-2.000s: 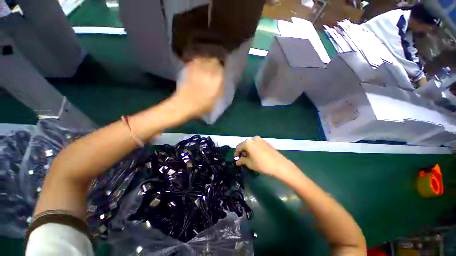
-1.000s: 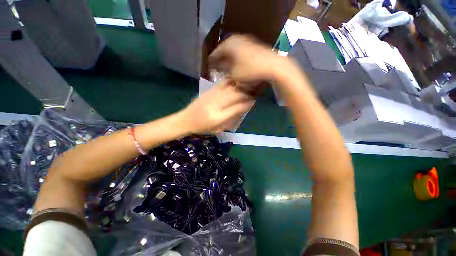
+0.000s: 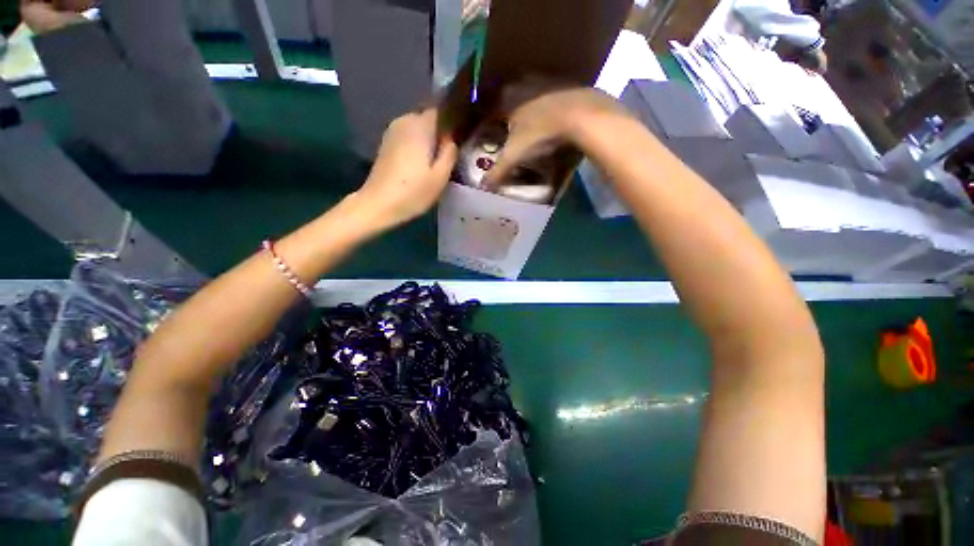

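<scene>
An open white retail box (image 3: 481,229) stands on the green surface, its brown-lined flap raised at the back. A pale rounded product (image 3: 523,192) with dark spots shows in its mouth. My left hand (image 3: 411,165) is at the box's left edge, fingers bent against the side flap. My right hand (image 3: 539,117) reaches into the box mouth over the product; its fingertips are partly hidden, and whether it holds a cable cannot be seen. A loose pile of black USB cables (image 3: 401,384) lies nearer to me.
A clear poly bag of cables (image 3: 53,363) lies at left. Closed white boxes (image 3: 833,208) stand in a row at right. Grey-looking cartons (image 3: 139,96) stand far left. An orange tape roll (image 3: 907,354) lies at right. Another person's hand (image 3: 53,13) shows at top left.
My right hand has gone from the cable pile to the box mouth. My left hand has moved to the box's left edge. The product and box front are now more visible.
</scene>
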